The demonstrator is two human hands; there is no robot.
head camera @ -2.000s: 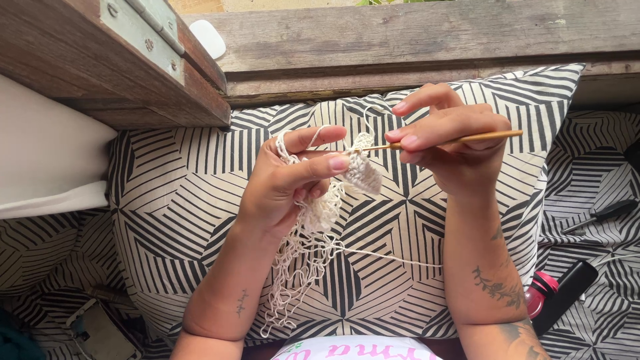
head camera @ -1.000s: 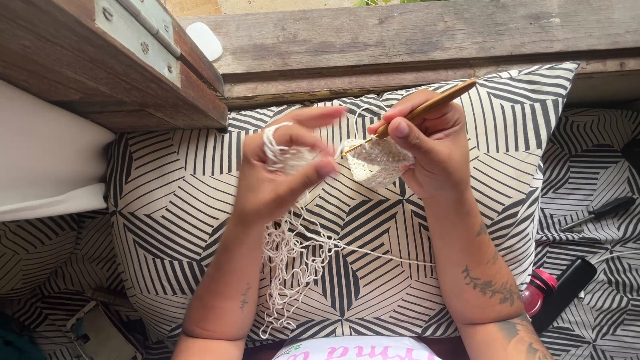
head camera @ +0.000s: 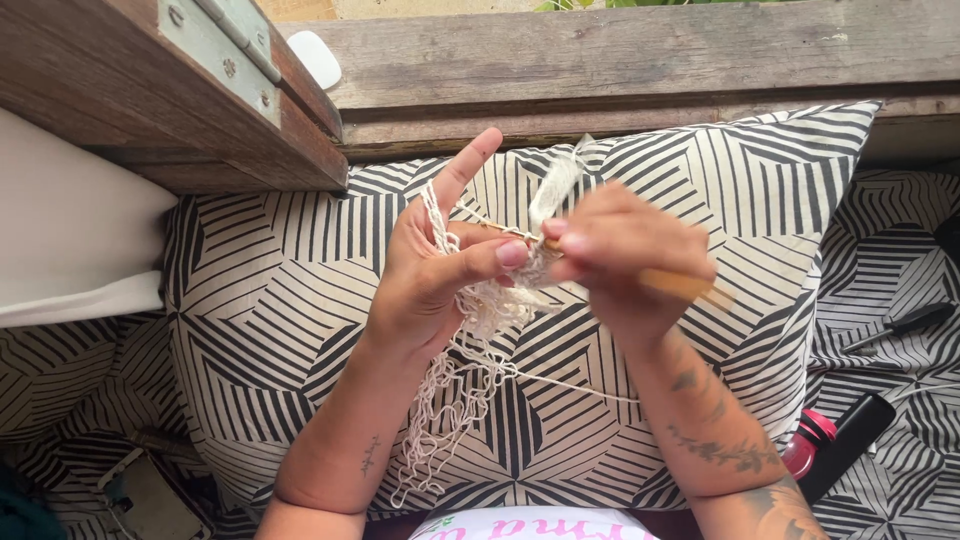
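My left hand (head camera: 442, 262) pinches the edge of a cream crochet piece (head camera: 536, 266) between thumb and fingers. Its index finger points up, with cream yarn looped around it. Crinkled yarn (head camera: 450, 420) hangs below this hand over the patterned cushion (head camera: 322, 315). My right hand (head camera: 637, 259), blurred, grips a crochet hook (head camera: 679, 285) whose golden shaft passes through the work near the left thumb. A pale strip of the work (head camera: 556, 187) stands up between the hands. One strand runs right toward the right forearm.
Beyond the cushion lies a weathered wooden sill (head camera: 600, 67), with a hinged wooden frame (head camera: 225, 97) and a white rounded object (head camera: 315, 58) at left. At right are a black cylindrical object (head camera: 851, 442), a pink bottle (head camera: 806, 442) and a black-handled tool (head camera: 919, 320). A phone-like object (head camera: 150, 495) lies lower left.
The crochet piece, held flat by the right hand a second ago, now has a part standing upward between the hands. My left index finger has risen, and the hook's handle now slants down to the right.
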